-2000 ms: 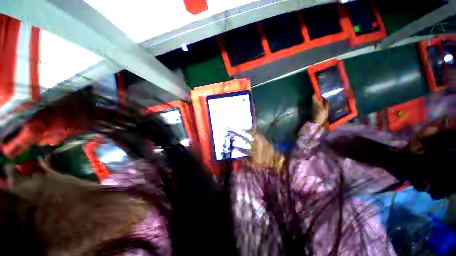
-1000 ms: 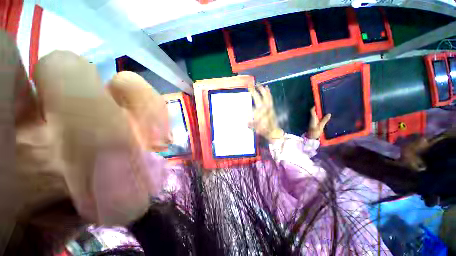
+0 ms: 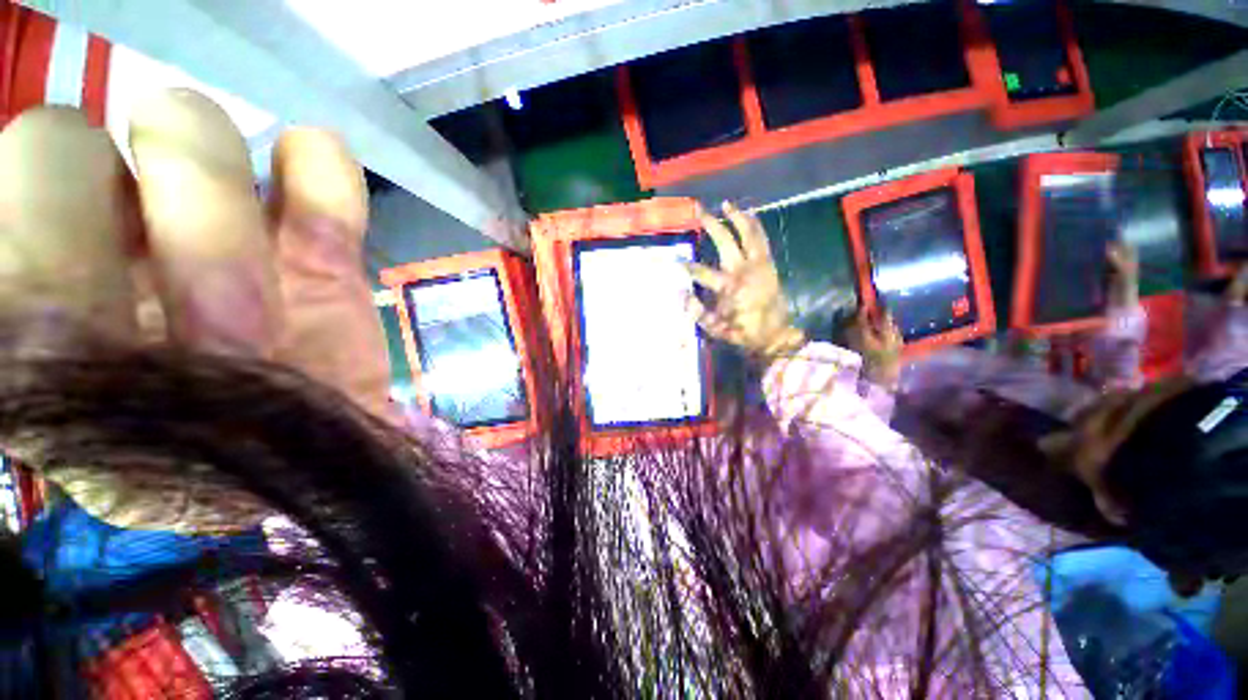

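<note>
A tablet (image 3: 639,335) with a plain white screen sits in an orange frame (image 3: 623,216) in front of me. My right hand (image 3: 747,290) is at its right edge, fingers spread, with a fingertip over the edge of the screen; whether it presses cannot be told. My left hand (image 3: 247,260) is raised very close to the camera at the left, large and blurred, with fingers apart and nothing seen in it. Hair hides part of it. A second lit tablet (image 3: 468,345) in an orange frame lies just left of the first.
Several dark tablets (image 3: 808,85) in orange frames line the grey strip behind. A pale post (image 3: 315,123) slants across the upper left. At the right, another person's hand is at a dark tablet (image 3: 914,260), and more framed tablets (image 3: 1074,244) lie beyond. Dark hair hangs across the lower view.
My left hand has shifted up and left, uncovering more of the left tablet. My right hand stays by the white screen. Another framed tablet now shows at the right, with a hand at it.
</note>
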